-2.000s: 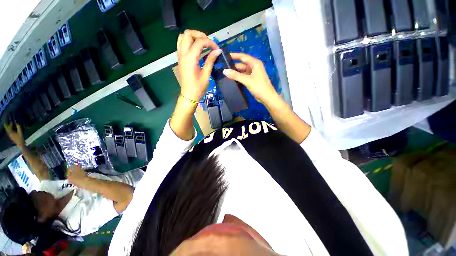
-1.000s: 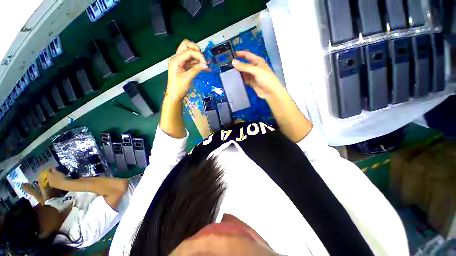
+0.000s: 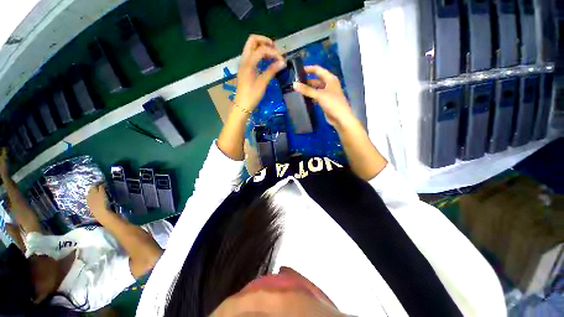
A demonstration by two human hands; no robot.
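Note:
A grey-black device housing (image 3: 301,112) stands tilted over the blue mat (image 3: 321,139), its dark end away from me. My right hand (image 3: 326,93) grips the housing near its dark end, with the thumb on the near face. My left hand (image 3: 255,73) is at the left side of the dark end, fingertips pinched together; whether they hold a small part or touch the housing is unclear. Two more housings (image 3: 264,151) are at the mat's near-left edge, partly hidden by my clothing.
A clear tray of upright housings (image 3: 448,130) is at right, beside white liner sheets (image 3: 386,93). A lone housing (image 3: 166,124) and several grouped housings (image 3: 148,189) stand on the green bench. Housings line the conveyor (image 3: 105,65). A person (image 3: 117,238) works at left by a crinkly tray (image 3: 73,186).
The housing lay flat with its square window facing up a second ago; it is now turned and tilted. My left hand has moved in to its dark end. The neighbour's hands have moved apart.

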